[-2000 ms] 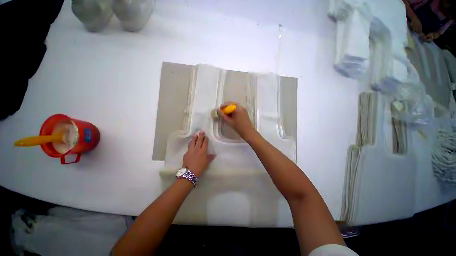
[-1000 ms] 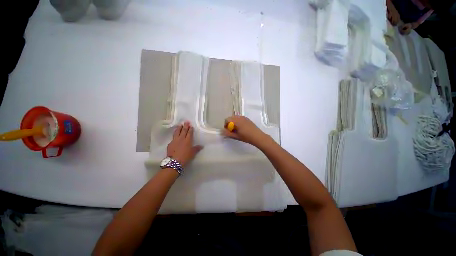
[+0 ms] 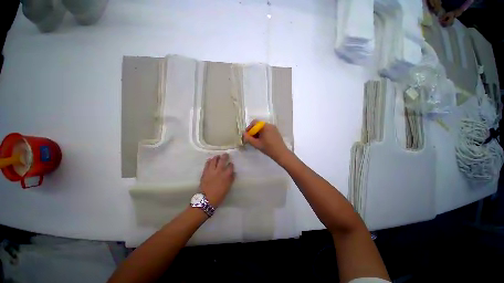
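A fanned stack of white vest-shaped panels [image 3: 166,166] lies on a grey-beige backing board [image 3: 134,110]. My right hand [image 3: 265,140] is shut on a glue brush [image 3: 256,129] with a yellow-orange handle, its bristles at the lower right corner of the U-shaped cutout. My left hand [image 3: 218,178], with a wristwatch, lies flat on the panels just below the cutout and holds nothing, fingers slightly apart. A red glue pot [image 3: 47,156] with milky liquid stands at the left, another yellow-orange handle [image 3: 10,161] resting in it.
A second panel stack [image 3: 395,177] lies at the right. Wrapped white pieces [image 3: 356,33], clear plastic [image 3: 434,91] and a cord bundle [image 3: 476,149] lie beyond it. Two pale grey blocks [image 3: 44,14] stand at the far left. Another person's hand [image 3: 446,19] shows at the upper right.
The brush has moved from the left side of the cutout along its bottom curve to the right corner. My left hand has shifted right on the panels. The view has shifted, so the pot sits further left.
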